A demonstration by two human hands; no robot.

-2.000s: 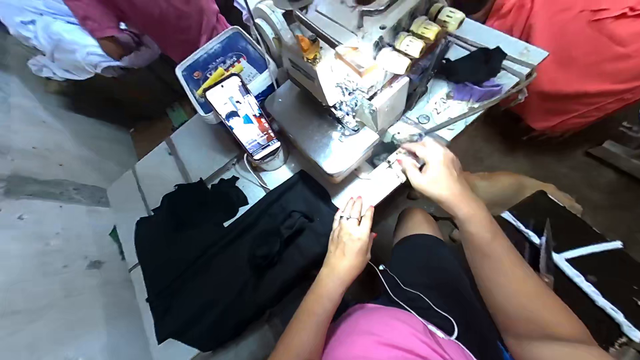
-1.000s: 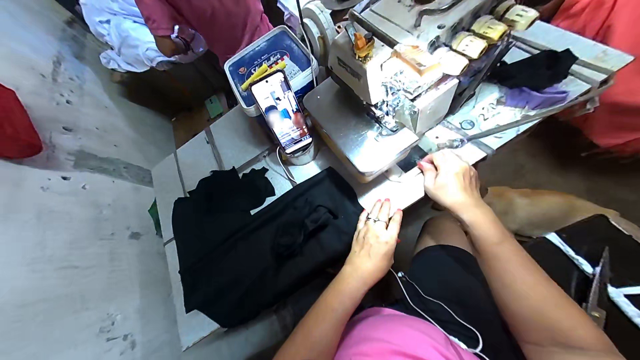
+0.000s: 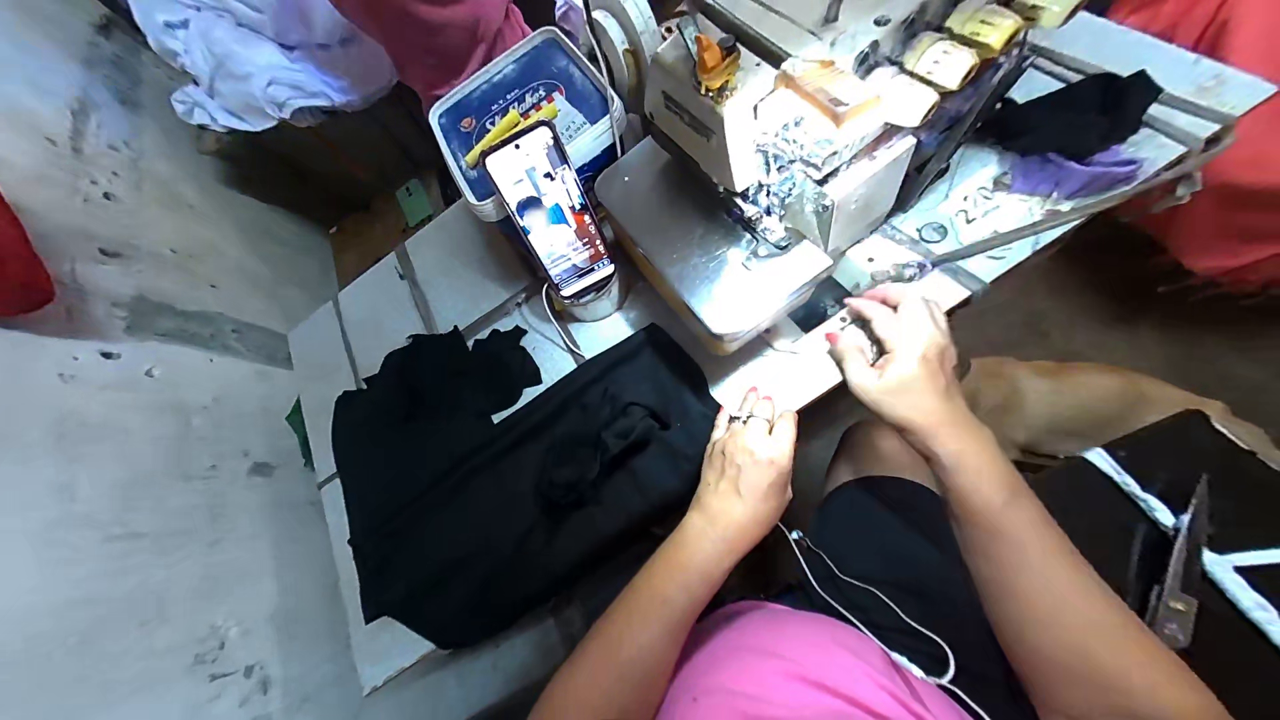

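Observation:
My left hand (image 3: pixel 748 465) rests with its fingertips on the front edge of the table (image 3: pixel 775 375), right beside the folded black cloth (image 3: pixel 520 500). My right hand (image 3: pixel 895 355) is bent over the same edge further right, thumb and fingers curled near a small dark item; whether it pinches anything is unclear. Behind both hands stands an overlock sewing machine (image 3: pixel 790 150) with its lamp-lit needle area and metal bed plate (image 3: pixel 715 240). A phone (image 3: pixel 550 212) leans upright left of the plate, its screen lit.
A plastic tub (image 3: pixel 470 110) stands behind the phone. Thread cones (image 3: pixel 940 62) sit on the machine. Black and purple scraps (image 3: pixel 1075 125) lie at the table's right. Metal scissors (image 3: pixel 1180 575) rest on a black surface at lower right, near a tan dog (image 3: pixel 1080 400). A person in pink is behind.
My right hand has drawn its fingers into a more curled pose at the table edge. My left hand stays beside the black cloth. The view has shifted to the left.

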